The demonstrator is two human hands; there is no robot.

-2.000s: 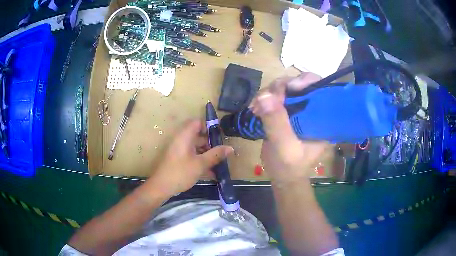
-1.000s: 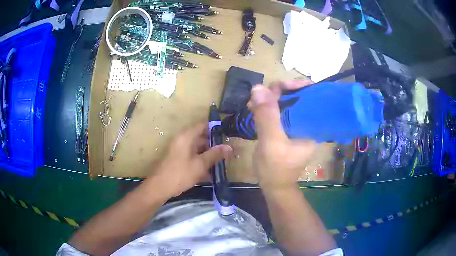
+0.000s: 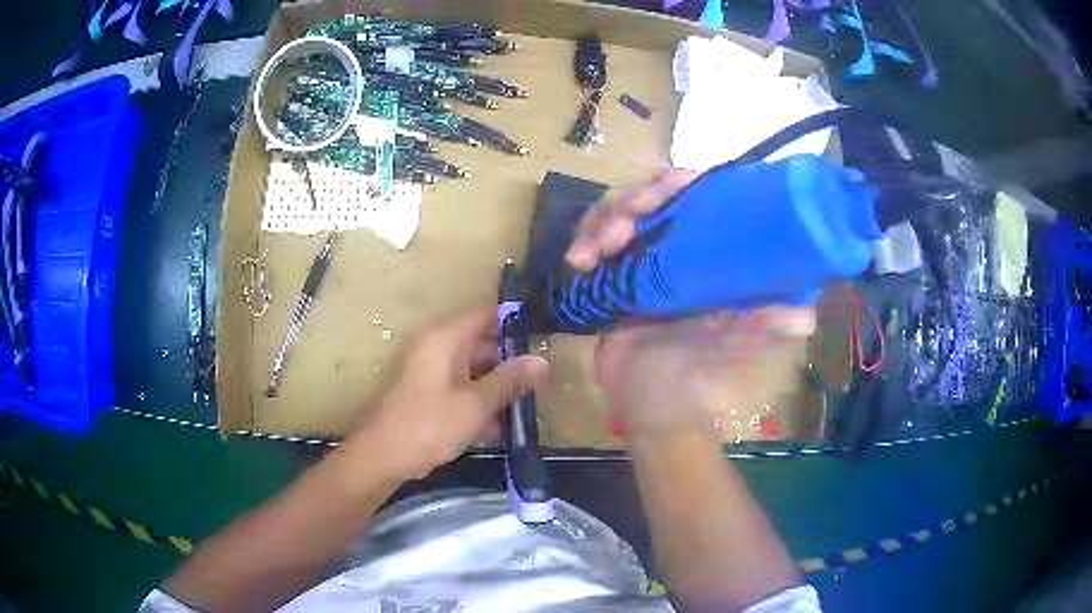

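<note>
My left hand (image 3: 461,381) holds the pen device (image 3: 523,437) near its middle, at the near edge of the cardboard tray (image 3: 449,258). The pen has a dark body, a black nose pointing away from me and a pale lilac rear end near my clothing. My right hand (image 3: 689,347) grips the blue electric screwdriver (image 3: 730,246), with fingers over its top and palm below. The screwdriver's black ribbed front points left toward the pen's upper part. Its tip is hard to make out, so contact cannot be told. My right hand is partly blurred.
A black block (image 3: 560,213) lies partly behind the screwdriver. Circuit-board assemblies (image 3: 419,90) and a tape roll (image 3: 347,132) are upper left, above a perforated white sheet (image 3: 323,201). White tissue (image 3: 730,108) is upper right. A slim pen (image 3: 302,309) lies left. A blue bin (image 3: 66,263) stands outside.
The screwdriver's rear end has swung up and left, and my right hand has changed its hold. The pen has shifted slightly and stands more upright in view. My left hand has barely moved.
</note>
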